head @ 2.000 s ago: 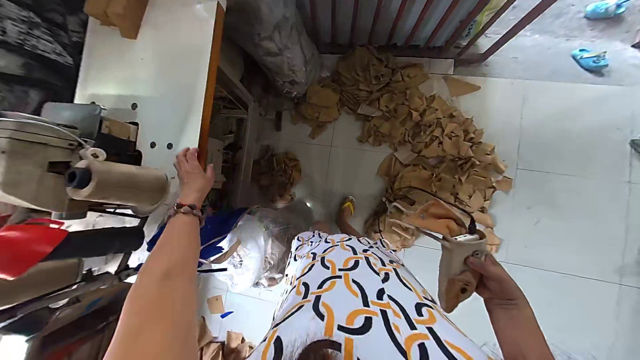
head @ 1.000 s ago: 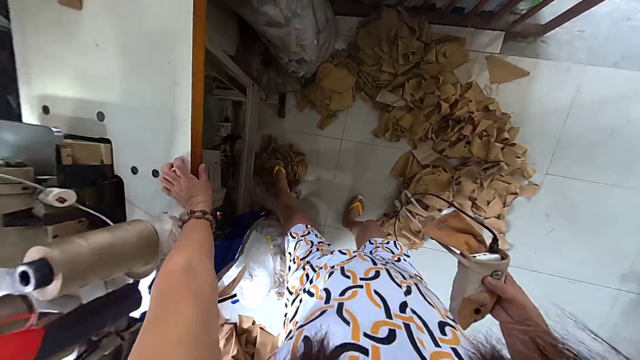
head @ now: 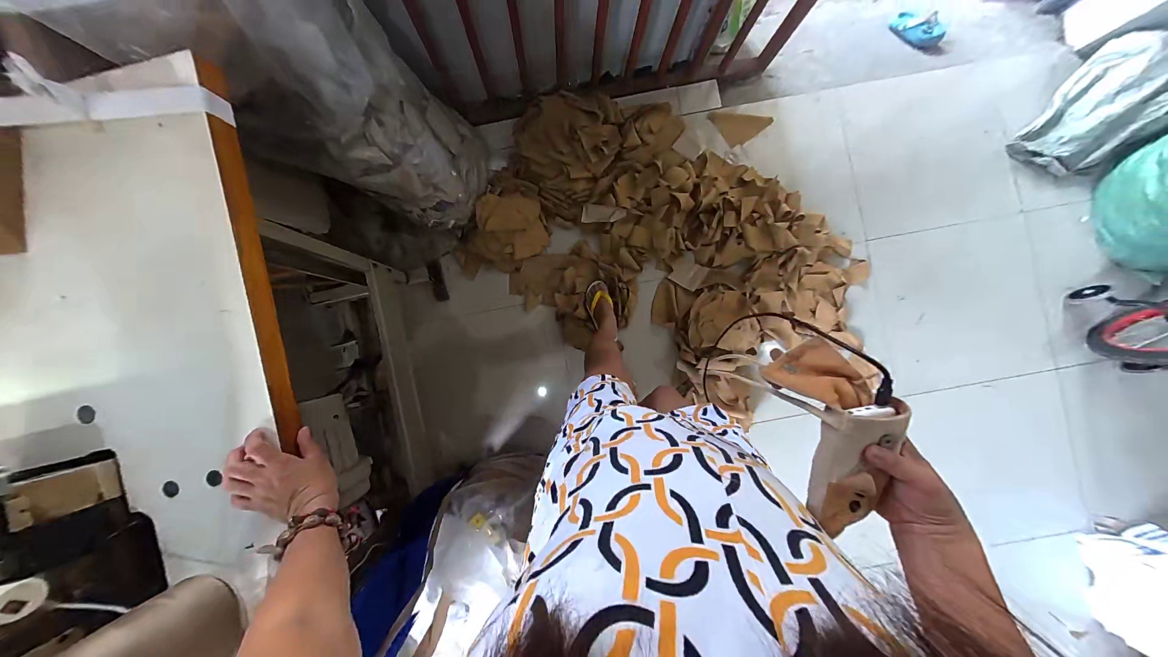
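My left hand (head: 281,476) rests on the edge of a white work table (head: 137,274), with its fingers bent over the wooden edging and nothing in them. At the right, my right hand (head: 908,484) holds a beige fabric pouch (head: 844,461) with a brown patch and a snap. A white device (head: 871,411) sticks out of the pouch's top, and a black cable (head: 821,334) is plugged into it. The pouch's brown flap (head: 817,372) hangs open to the left, beside pale straps.
Brown cut pieces (head: 721,210) lie heaped over the tiled floor, with one sandalled foot (head: 599,306) among them. Large plastic-wrapped sacks (head: 401,137) stand behind the table. Thread cones and machine parts are at lower left, metal railings (head: 557,46) ahead, and a small wheel (head: 1136,333) at far right.
A foot now stands on the small pile of brown pieces; one second ago two feet showed beside the piles. The left hand stays at the table edge and the right hand still holds the pouch.
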